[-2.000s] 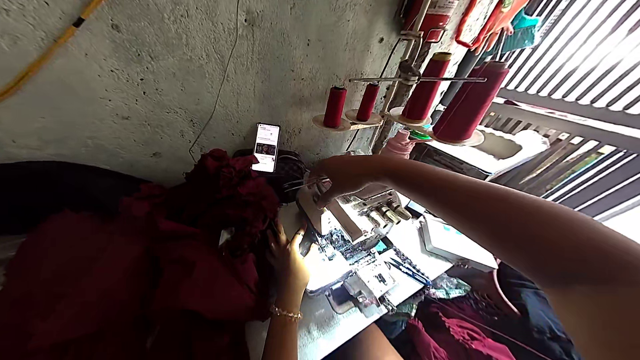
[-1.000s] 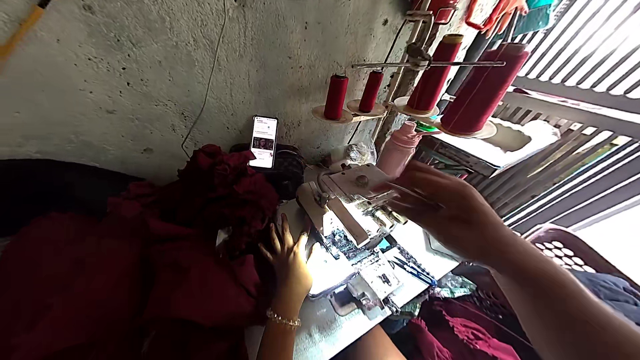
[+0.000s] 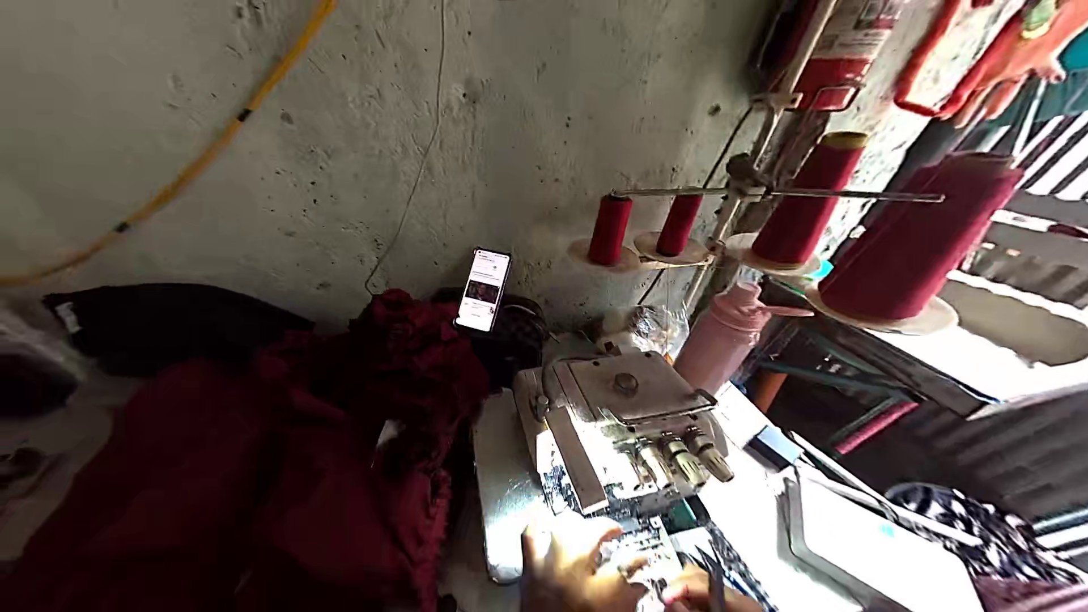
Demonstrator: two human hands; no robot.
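Note:
At the bottom of the head view, my left hand (image 3: 569, 565) is at the lower front of an overlock sewing machine (image 3: 625, 387), its fingers bent over the bright metal parts. Close to its right is my right hand (image 3: 710, 591), partly cut off by the frame edge, its fingertips near the same parts. A dark, pointed tool (image 3: 714, 574) shows beside the right fingers; whether it is held is unclear. Glare and blur hide what the fingertips touch. Dark red ruffled fabric (image 3: 340, 476) lies left of the machine. Red thread cones (image 3: 807, 200) stand on the thread stand above.
A lit phone (image 3: 483, 291) leans on a dark object by the concrete wall (image 3: 340, 153). A pink bottle (image 3: 722, 336) stands behind the machine. To the right lies a white, tray-like object (image 3: 884, 544). A fire extinguisher (image 3: 841, 55) hangs at the upper right.
My right hand has come down from the machine's top to its lower front. My left hand has moved from the machine's left side to the lower front. The view has shifted.

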